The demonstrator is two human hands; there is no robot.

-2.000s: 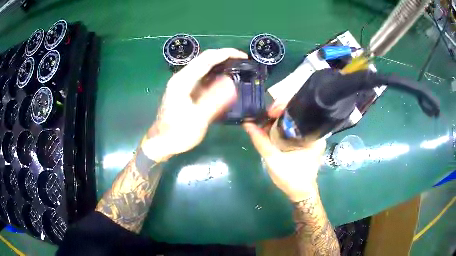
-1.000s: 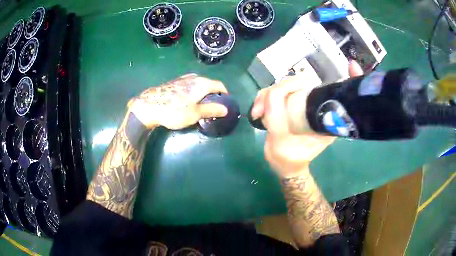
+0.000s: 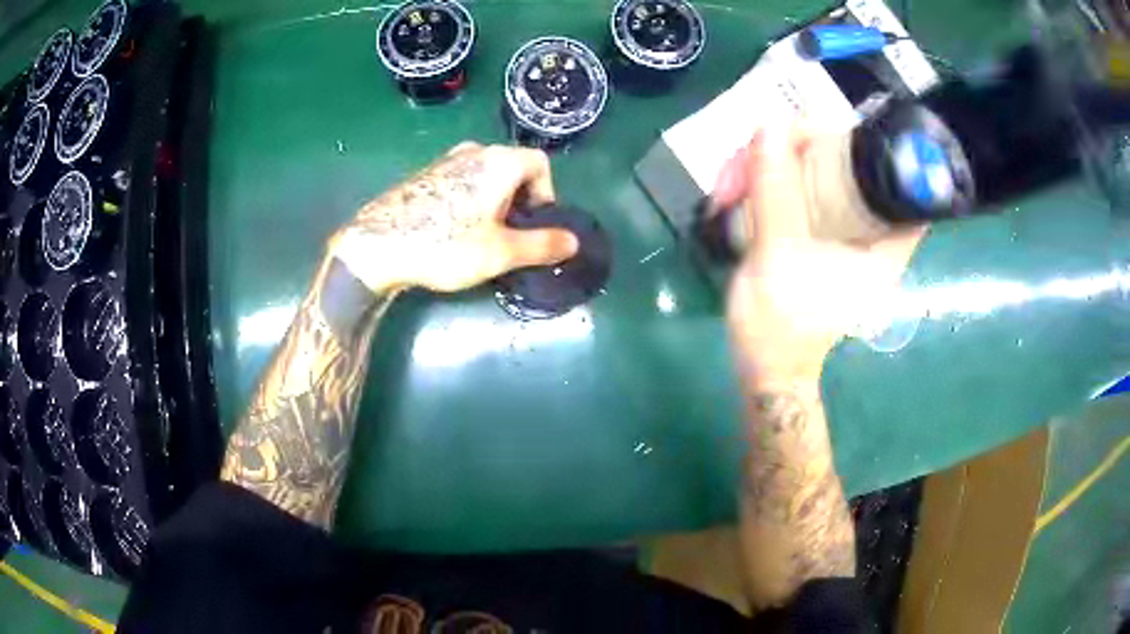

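Note:
My left hand (image 3: 452,223) holds a round black lamp unit (image 3: 573,275) on the green bench, with the thumb on its plain black side; its rimmed edge is at the bench. My right hand (image 3: 793,248) is closed around the beige grip of the electric screwdriver (image 3: 979,143), which is slanted and blurred. Its black nose points left and down, right of the unit and apart from it. The bit and any screw cannot be made out. Three lamp units stand face up beyond my hands: one at left (image 3: 425,40), one in the middle (image 3: 556,89), one at right (image 3: 657,35).
The white screw feeder (image 3: 731,118) is behind my right hand, with a blue-handled tool (image 3: 848,42) on it. Black blister trays (image 3: 180,285) are stacked at left, with several units in the top one. A clear cup (image 3: 895,332) is at right. A cardboard box (image 3: 973,533) is below the bench edge.
My right hand and the screwdriver have moved right and up, away from the unit, since a second ago. Earlier, both hands were around a unit farther back; a third standing unit has since appeared.

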